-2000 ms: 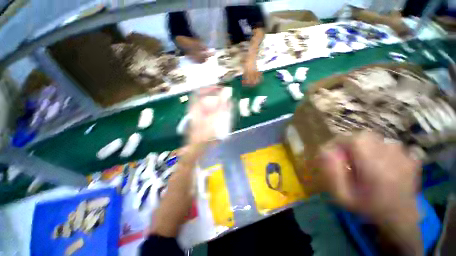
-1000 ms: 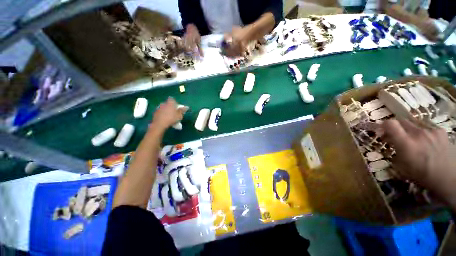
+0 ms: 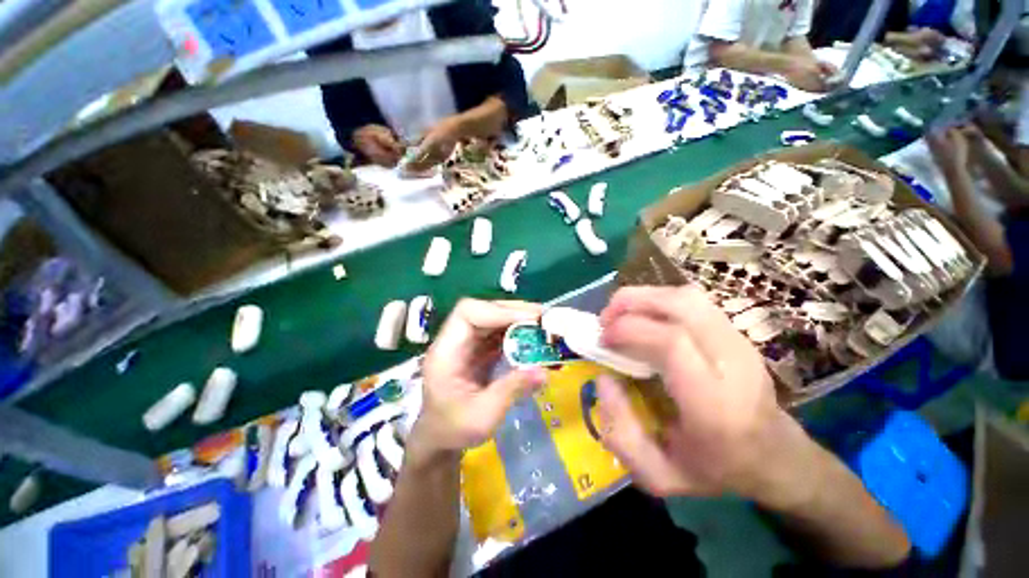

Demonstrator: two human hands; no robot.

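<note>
My left hand (image 3: 480,378) holds an open housing (image 3: 528,343) with a green circuit board showing inside, above the yellow and grey printed mat (image 3: 485,485). My right hand (image 3: 688,390) holds a white back cover (image 3: 587,335) between thumb and fingers, at the right end of the open housing and partly over it. The fingers hide part of both pieces. A black loop (image 3: 594,409) on the mat is partly hidden by my right hand.
A large carton (image 3: 660,271) of beige covers stands at right, a blue stool (image 3: 920,474) below it. Open housings (image 3: 367,463) are piled at left beside a blue tray (image 3: 68,542). White units (image 3: 214,395) lie on the green belt (image 3: 305,294). People work across the belt.
My left hand has come back from the belt and now holds an open housing. My right hand has left the carton with a cover. The view has shifted.
</note>
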